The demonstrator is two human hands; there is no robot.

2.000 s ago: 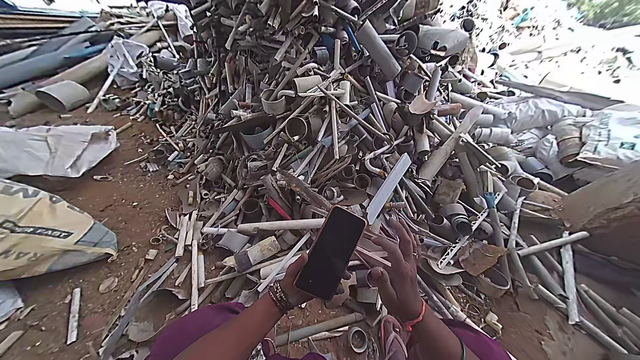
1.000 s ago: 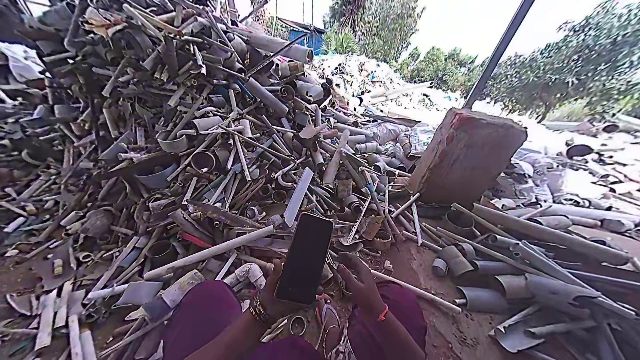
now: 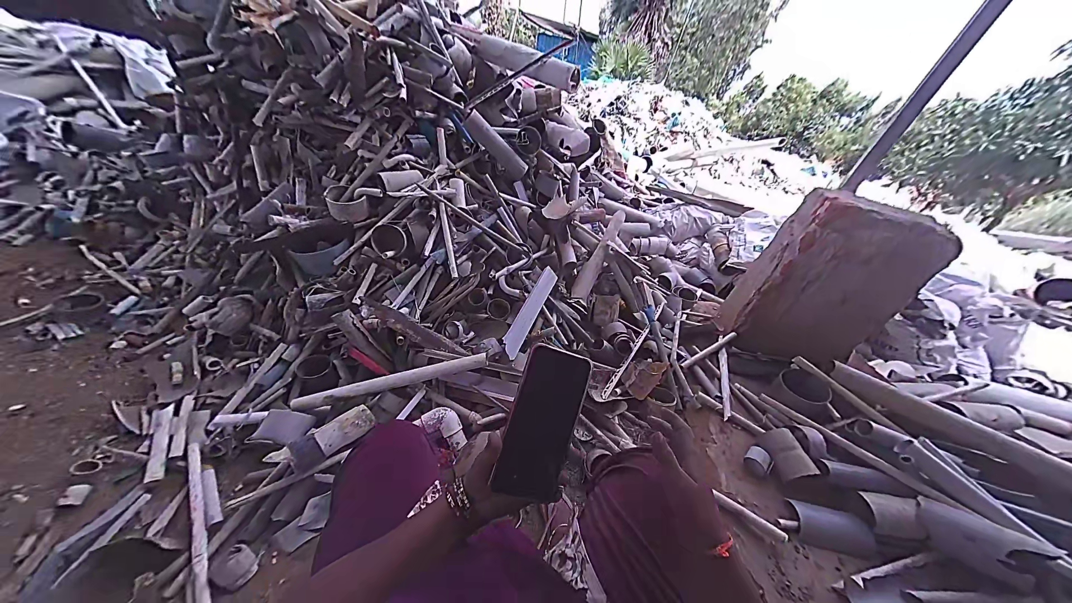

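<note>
My left hand (image 3: pixel 484 484), with a patterned bracelet at the wrist, holds a smartphone (image 3: pixel 543 423) upright by its lower left side. The phone's screen is dark. To the right of the phone, apart from it, is my right hand (image 3: pixel 677 469), which holds nothing and has its fingers spread; an orange thread circles that wrist. Both hands are above my knees, which are covered in purple cloth (image 3: pixel 381 473). Just past the phone lie a flat pale strip (image 3: pixel 530 313) and a long plastic pipe (image 3: pixel 389 381).
A large heap of scrap plastic pipes (image 3: pixel 335 209) rises ahead. At the right a big masonry block (image 3: pixel 837 276) leans with a metal pole (image 3: pixel 925 96) behind it. More cut pipes (image 3: pixel 837 528) lie at the lower right, and bare soil (image 3: pixel 59 377) shows at left.
The view has swung to the right since the oldest frame. My right hand has moved lower beside the phone. The phone remains in my left hand.
</note>
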